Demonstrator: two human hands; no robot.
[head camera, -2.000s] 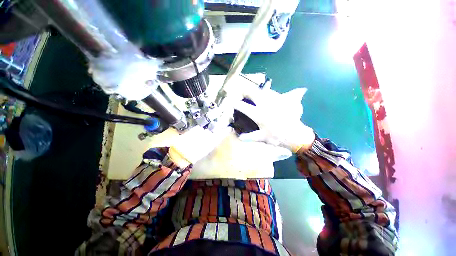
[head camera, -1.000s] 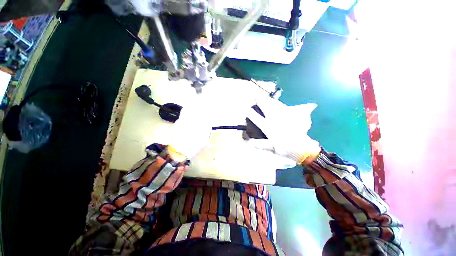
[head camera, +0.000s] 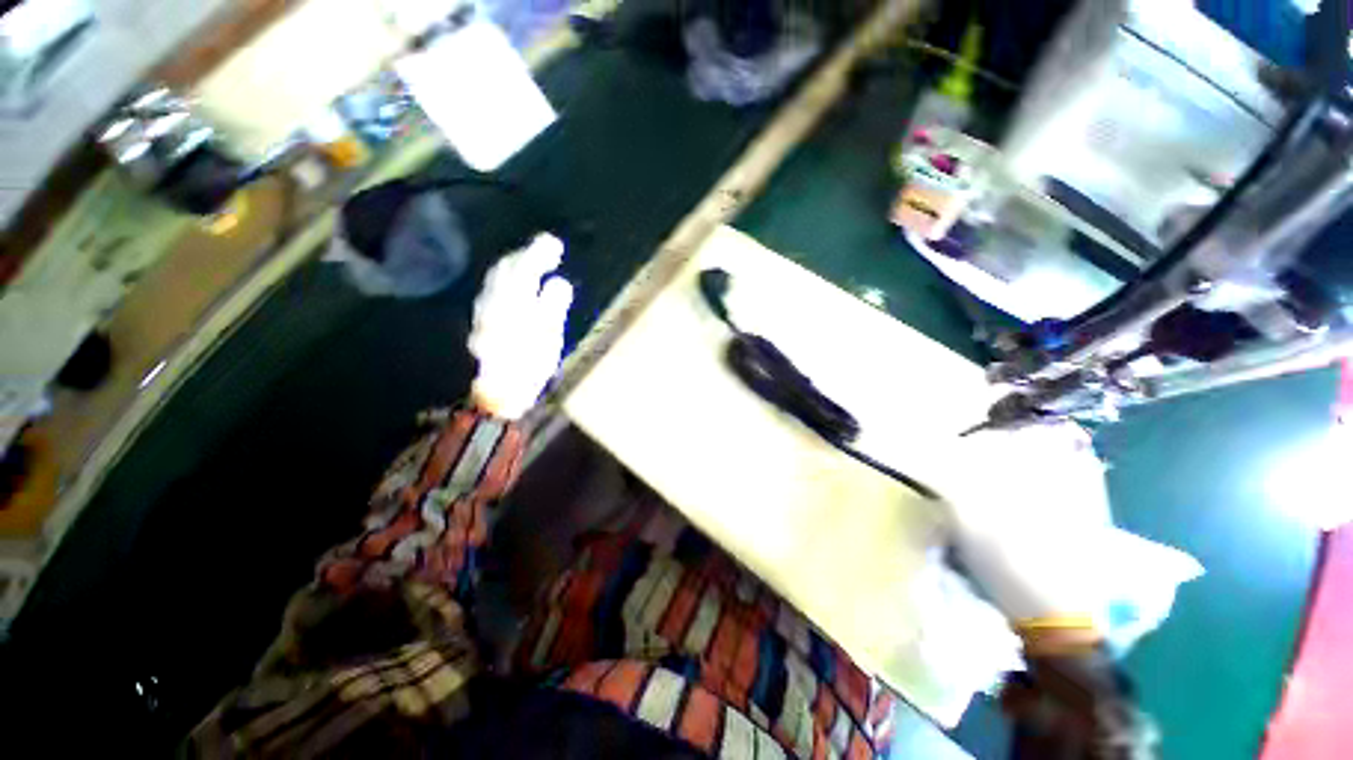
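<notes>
A black power cord (head camera: 794, 392) lies folded into a narrow bundle on the cream board (head camera: 653, 379), with its plug (head camera: 715, 288) at the upper left end. The other end of the cord runs under my right hand (head camera: 1027, 512), which is white-gloved and overexposed at the board's right part. Its fingers and anything in them cannot be made out. The black square unit is not visible. My left hand (head camera: 519, 327), white-gloved, is over the dark belt, left of the board, with fingers slightly apart and nothing visible in it. Metal machine parts (head camera: 1061, 379) are just above my right hand.
A clear bag with a black part (head camera: 404, 238) lies at the belt's far side, near a white card (head camera: 478, 92). Another bag (head camera: 749, 57) is at the top. A white tray (head camera: 1024, 245) and yellow-green bottle (head camera: 962, 77) stand behind the board. A dark hose curves at upper right.
The view has swung left. My left hand has left the board and moved out over the belt. The cord bundle now lies uncovered. My right hand stays at the board's right part.
</notes>
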